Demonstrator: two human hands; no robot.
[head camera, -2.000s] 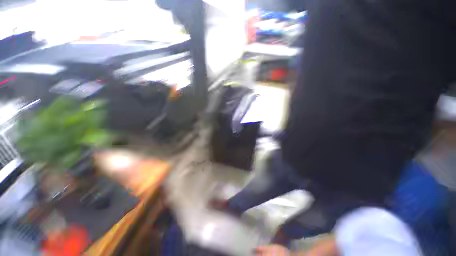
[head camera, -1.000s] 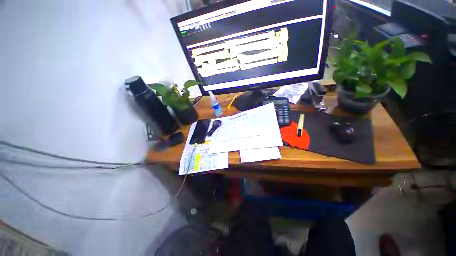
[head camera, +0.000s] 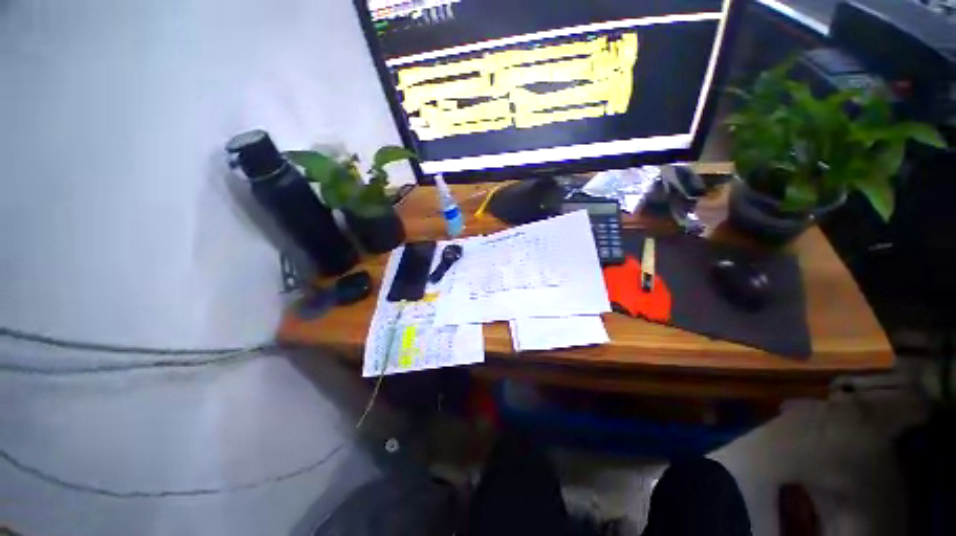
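Observation:
Neither of my hands is in the picture. A large black-framed monitor (head camera: 556, 94) shows yellow pattern pieces packed in a strip on black. The black mouse (head camera: 740, 281) lies on the dark mouse pad (head camera: 770, 327), which has an orange-red patch at its left end. A slim pale yellow stick (head camera: 648, 264) lies on that patch. Printed sheets (head camera: 524, 274) cover the middle of the desk (head camera: 839, 325), one marked with yellow. A black smartphone (head camera: 412, 270) and a small black gadget (head camera: 448, 262) lie on the papers. A calculator (head camera: 606, 232) is partly under the top sheet.
A black flask (head camera: 294, 209) leans by the white wall, beside a small plant (head camera: 362, 194). A small bottle (head camera: 451, 213) stands below the monitor. A bushy plant (head camera: 807, 147) stands at the right. A dark rounded object (head camera: 353, 287) lies at the left edge. Cables hang at left.
The view swung from a standing person in black and the floor to the desk, then moved slightly closer. The person in black is out of view. The desk things look unmoved since one second ago.

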